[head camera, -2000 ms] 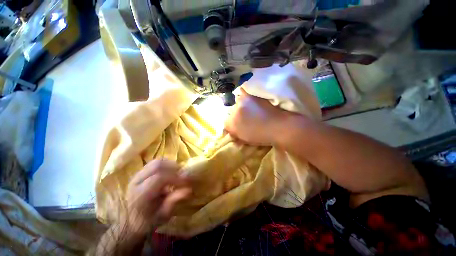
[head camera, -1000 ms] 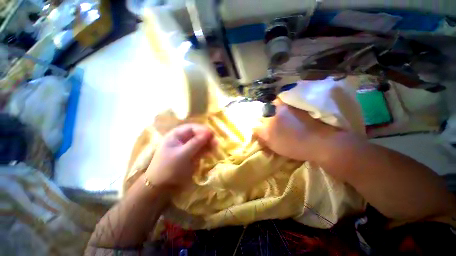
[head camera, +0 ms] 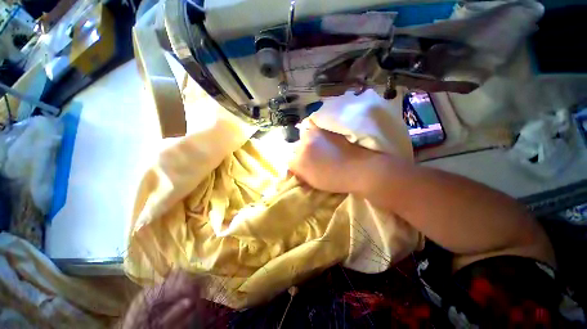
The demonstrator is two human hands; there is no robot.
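A pale-yellow cloth (head camera: 277,238) lies bunched in folds under the sewing machine head (head camera: 257,83) and hangs over the table's front edge. The presser foot area is washed out by bright light. My right hand (head camera: 328,160) is at the needle area, fingers bent on the cloth and gripping its gathered edge; the fingertips are partly hidden by glare. My left hand (head camera: 170,302) is low at the bottom edge, blurred and partly cut off, near the cloth's lower left; its fingers cannot be made out. A folded yellow band (head camera: 170,106) hangs left of the machine head.
A phone (head camera: 423,121) with a lit screen lies right of the needle. White crumpled scraps (head camera: 544,141) lie at the table's right. The white table (head camera: 96,186) has a blue strip at left, beside plastic bags (head camera: 29,154). More cloth (head camera: 45,283) is heaped at lower left.
My left hand has moved down and away from the gathered folds to the bottom edge. My right hand stays by the needle. The camera view has shifted, and the phone screen shows a different picture.
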